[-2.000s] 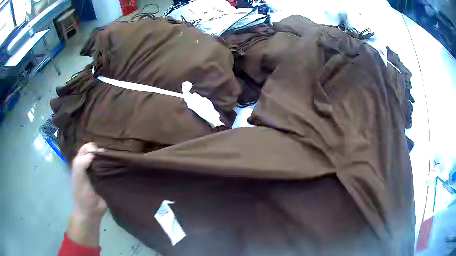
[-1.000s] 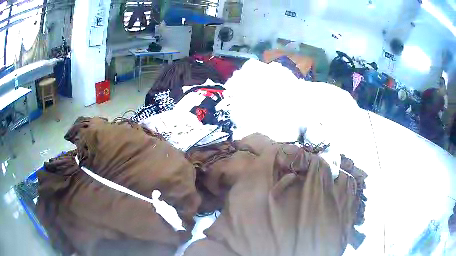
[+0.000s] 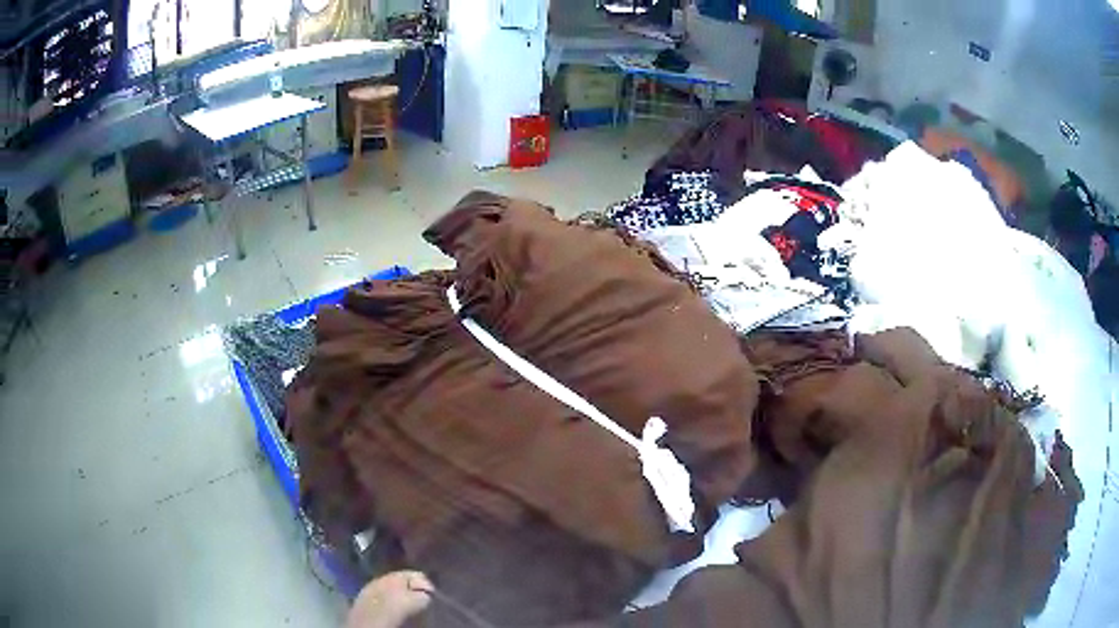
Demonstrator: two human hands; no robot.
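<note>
A bundle of brown pieces (image 3: 540, 405) lies in front of me, with a white fabric tie strip (image 3: 552, 383) around it, knotted at its right. More brown cloth (image 3: 908, 491) lies in folds to the right. My left hand (image 3: 390, 600) is at the bottom edge, partly cut off, at the near edge of dark brown cloth. Its fingers look closed on the edge of this brown cloth. My right hand is not in view.
A blue crate (image 3: 261, 411) with checked lining stands left of the bundle. Black-white-red printed pieces (image 3: 785, 233) and a white fabric pile (image 3: 945, 233) lie behind. A wooden stool (image 3: 373, 123) and a small table (image 3: 254, 115) stand at the far left.
The view has swung left, so the bundles sit further right and more floor and crate show. My left hand is back in view, low at the bottom. The label on the cloth no longer shows.
</note>
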